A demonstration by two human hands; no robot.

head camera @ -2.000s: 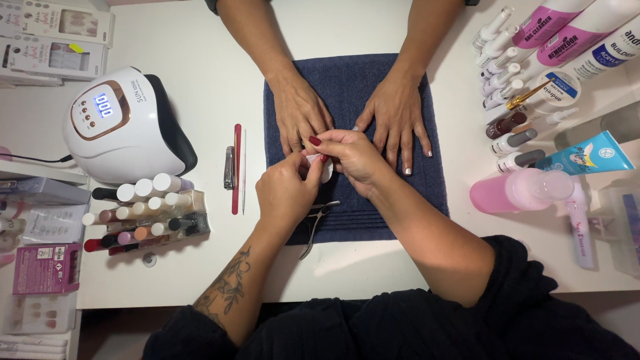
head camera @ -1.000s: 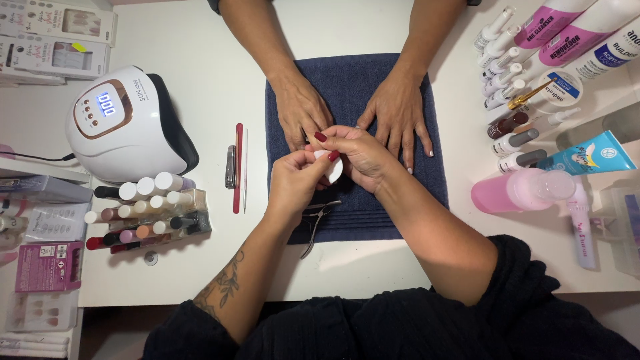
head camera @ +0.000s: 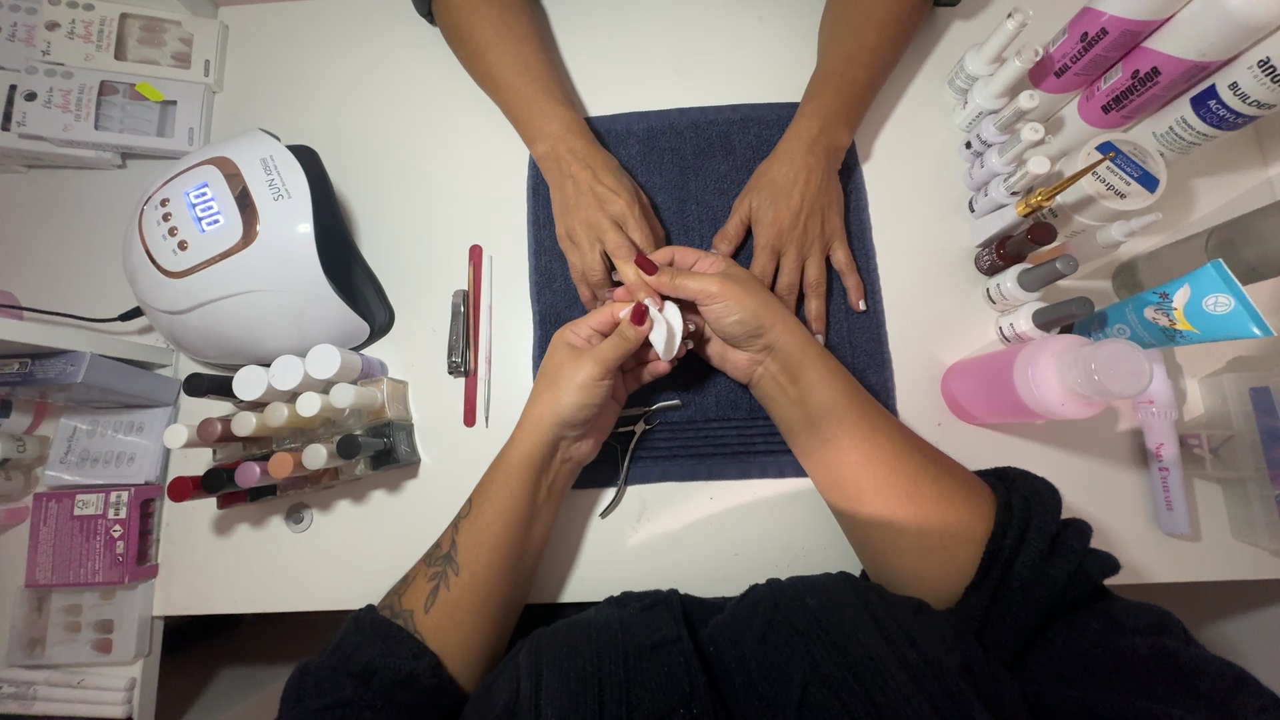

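My left hand (head camera: 590,370) pinches a folded white cotton pad (head camera: 666,330) between thumb and fingers, at a fingertip of the other person's hand (head camera: 600,215). Holding that finger is my right hand (head camera: 725,310), its thumb on top near the knuckle. Another hand of that person (head camera: 800,235) lies flat, fingers spread, on the dark blue towel (head camera: 840,400). Metal cuticle nippers (head camera: 632,445) rest on the towel's near edge, below my hands. Left of the towel lie a nail clipper (head camera: 458,335), a red nail file (head camera: 473,340) and a thin pointed tool (head camera: 488,340).
A white nail lamp (head camera: 260,270) stands at left, with a rack of polish bottles (head camera: 300,425) nearer me. Along the right are several upright bottles, a pink liquid bottle (head camera: 1000,380), a blue tube (head camera: 1190,310) and a jar (head camera: 1120,170) with a gold-handled brush (head camera: 1065,185) over it.
The cotton pad, between my hands a second ago, is now folded at the other person's fingertip. My right hand has taken hold of that finger.
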